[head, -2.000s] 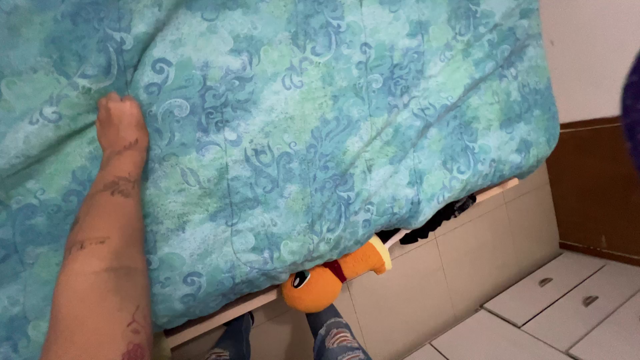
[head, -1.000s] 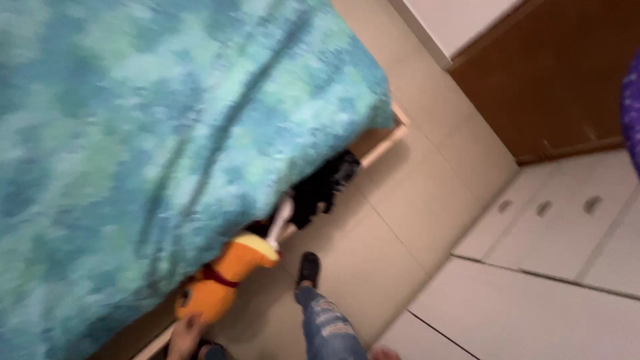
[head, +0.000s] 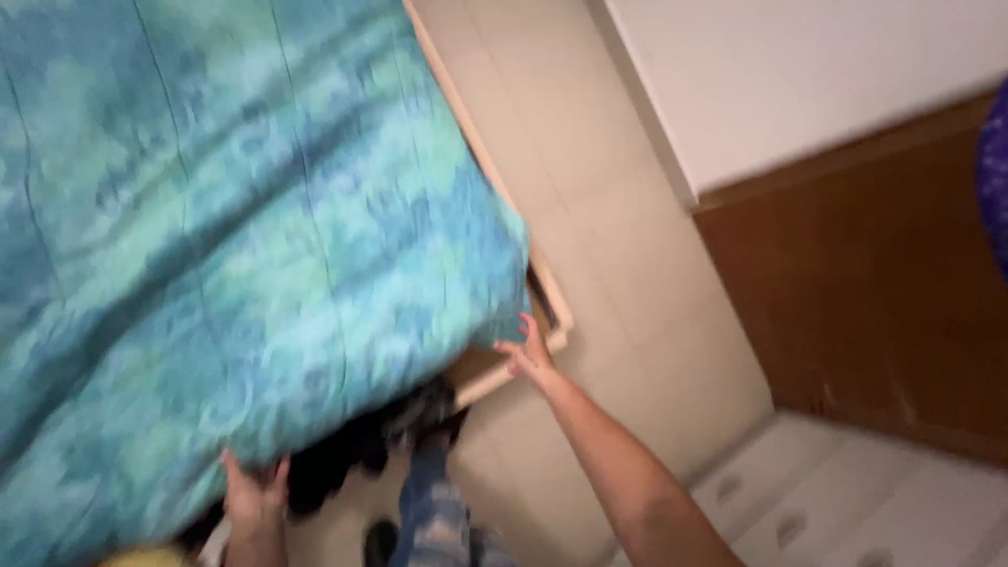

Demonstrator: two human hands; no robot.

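Observation:
A blue-green patterned bedspread (head: 315, 236) covers the bed, whose pale wooden frame (head: 484, 384) shows at the near corner. My left hand (head: 256, 488) is at the bedspread's near edge with its fingers apart, touching or very near the fabric. By the corner of the bedspread, above the frame, my right hand (head: 529, 350) has its fingers spread; whether it touches the cloth is unclear through the blur. Black cloth (head: 331, 465) hangs from under the bedspread between my hands. A yellow edge of a thing (head: 146, 557) shows at the bottom left.
My legs in ripped jeans (head: 437, 512) stand on the tiled floor (head: 614, 291) beside the bed. White drawers (head: 827, 488) are at the lower right, below a brown wooden panel (head: 866, 283). Something purple (head: 994, 173) juts in at the right edge.
The view has swung toward the bed's corner. My right hand has come into view at that corner. My left hand, earlier on top of the bedspread, is now at its near edge.

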